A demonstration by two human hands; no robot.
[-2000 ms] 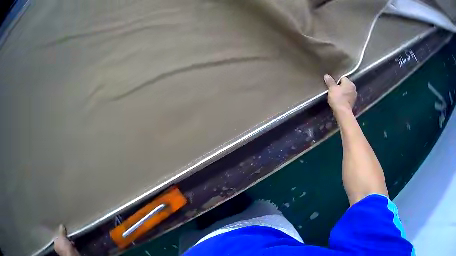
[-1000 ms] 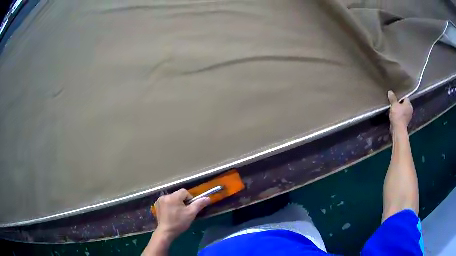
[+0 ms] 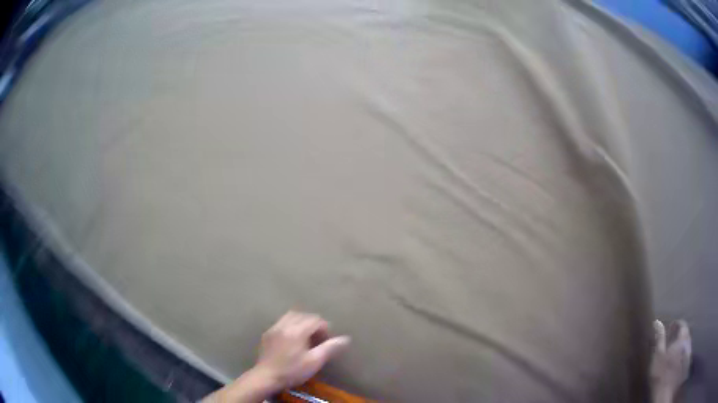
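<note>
Khaki-tan cloth (image 3: 236, 181) covers most of the view, with diagonal wrinkles and a large raised fold at the right. My left hand (image 3: 301, 350) is low in the middle, over the cloth, fingers loosely curled and thumb apart. An orange tool with a silver strip (image 3: 334, 393) shows just below that hand, cut off by the bottom edge; its strip is outside my fingers. My right hand (image 3: 671, 358) is at the lower right beside the fold, blurred and partly cut off. Whether it grips cloth is unclear.
The dark table edge (image 3: 134, 334) curves along the lower left, with dark green floor (image 3: 86, 346) beyond it. A blue area (image 3: 669, 27) shows at the upper right behind the cloth. The picture is blurred by motion.
The view has swung over the cloth. My left hand came from the table edge to the orange tool's strip, then off it over the cloth. My right hand is now beside the large fold.
</note>
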